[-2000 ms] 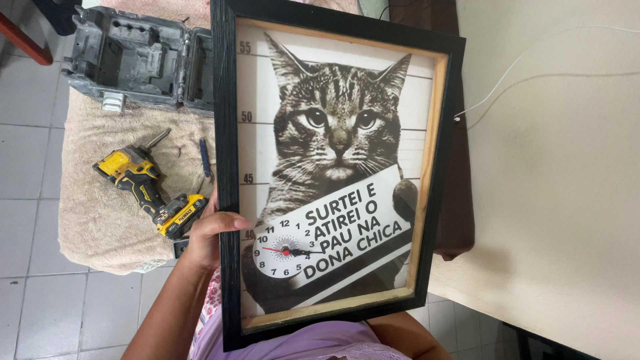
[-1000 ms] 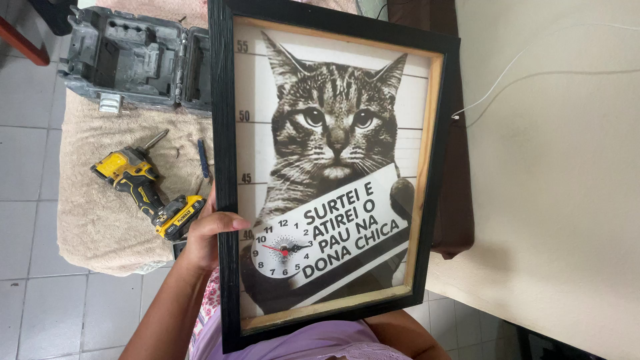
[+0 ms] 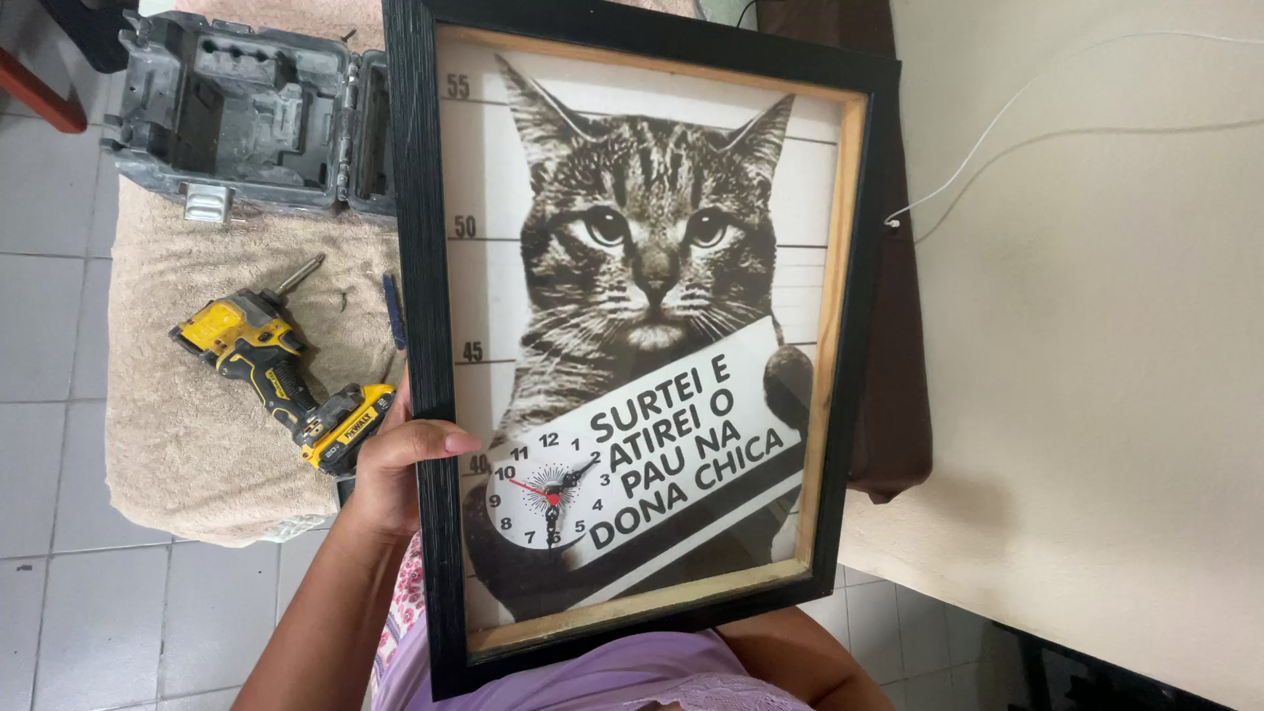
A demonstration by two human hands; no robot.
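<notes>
A deep black picture frame (image 3: 427, 296) with pale wood inner edges stands tilted before me. Behind its clear front is a printed picture of a tabby cat (image 3: 652, 247) holding a sign that bears writing. A small clock face (image 3: 550, 494) with black hands and a red second hand lies at the picture's lower left. My left hand (image 3: 400, 474) grips the frame's left side, thumb over the front edge, fingers hidden behind. My right forearm shows below the frame's lower right; the right hand itself is hidden behind the frame.
Left of the frame, a yellow and black DeWalt cordless driver (image 3: 276, 365) lies on a beige towel (image 3: 148, 434), near a dark blue slim tool (image 3: 394, 311). An open grey tool case (image 3: 247, 109) sits above it. A white cable (image 3: 997, 123) runs along the wall at right.
The clock's hands point differently than in the earlier frames. The frame, my left hand and the driver have stayed much the same.
</notes>
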